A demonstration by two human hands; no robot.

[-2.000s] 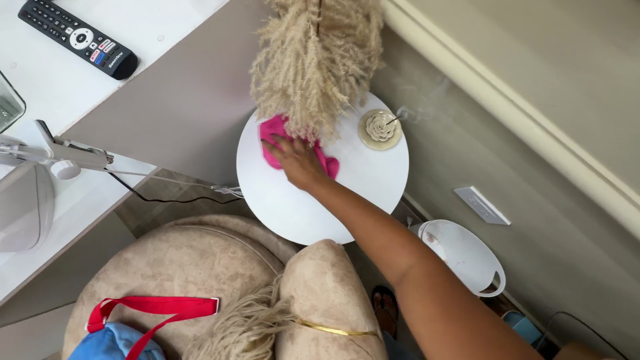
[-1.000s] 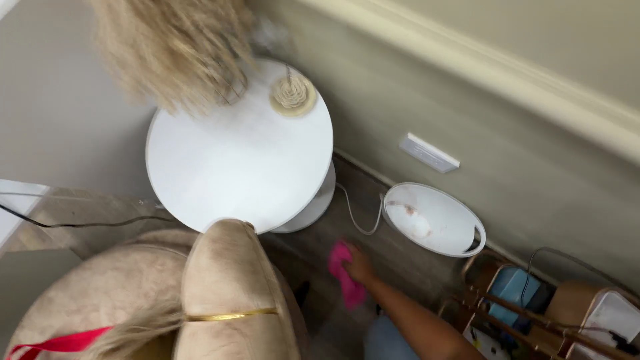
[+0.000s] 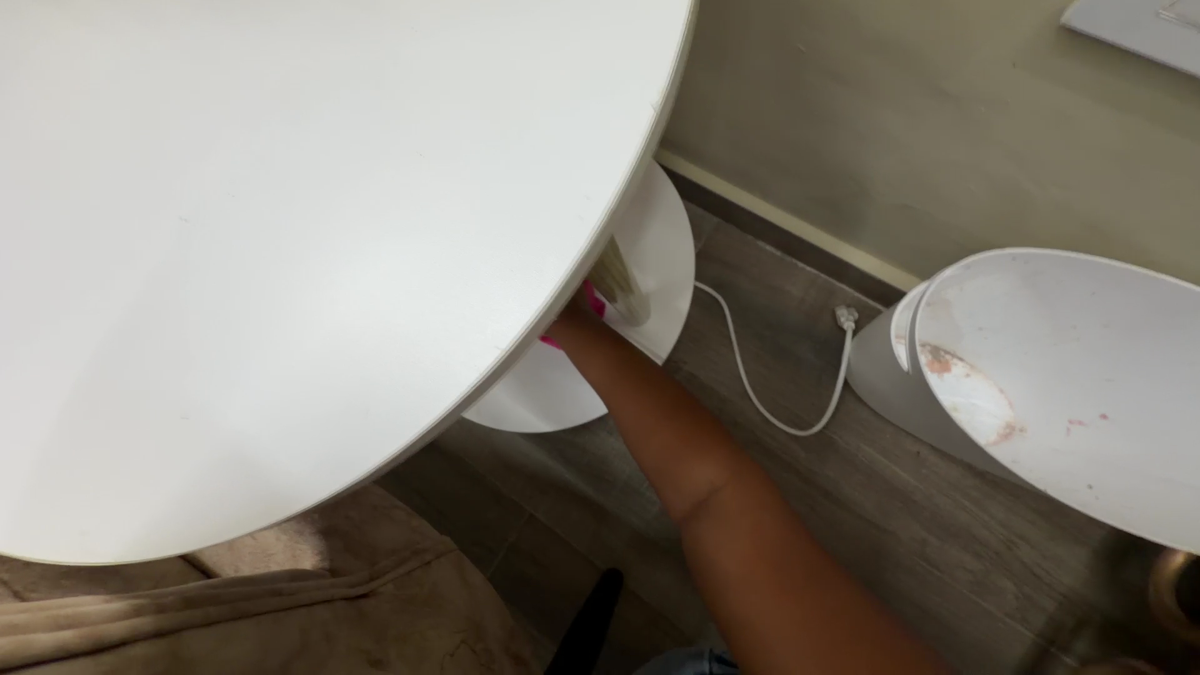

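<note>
My right hand [image 3: 576,317] reaches under the edge of a round white tabletop [image 3: 309,244], and the top hides most of its fingers. Parts of a bright pink cloth [image 3: 594,300] show at both sides of the hand, which is shut on it. Below the tabletop lies the table's round white lower disc [image 3: 548,389], close beneath the hand. A pale, shiny upright piece [image 3: 626,286] stands on that disc just beyond the hand. My left hand is out of view.
A white oval bin [image 3: 1050,394] with reddish-brown stains inside stands at the right by the wall. A white cable [image 3: 750,384] with a plug lies on the wood-look floor [image 3: 900,497]. Beige upholstered seating [image 3: 375,600] sits at the lower left.
My right hand was on the tabletop with the pink cloth, then beside the table above the floor; now it is under the tabletop's edge. The view has moved much closer to the table.
</note>
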